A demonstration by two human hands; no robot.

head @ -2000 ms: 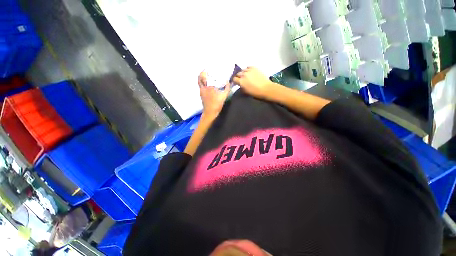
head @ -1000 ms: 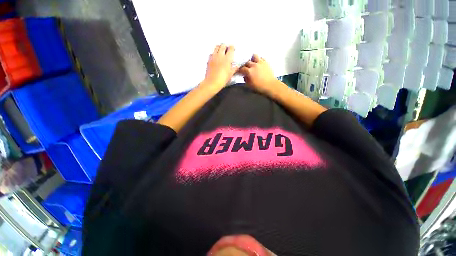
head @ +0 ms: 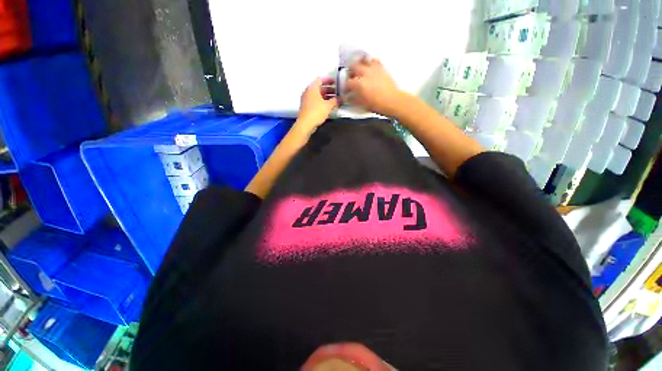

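My left hand and my right hand are close together over the near edge of the white table. Between them is a small white carton with a pale flap raised at its far end. My left fingers are on its left side. My right fingers are on its right side and blurred. The carton's contents cannot be made out. Both hands are bare.
Open cartons with green print and raised pale flaps stand in rows at the right. An open blue tote beside my left arm holds several white cartons. More blue totes stand at the left, with a red-orange tote at the top left.
The view has shifted, so the cartons inside the blue tote now show. A white carton with a raised flap now shows between my hands, where a dark piece showed two seconds ago.
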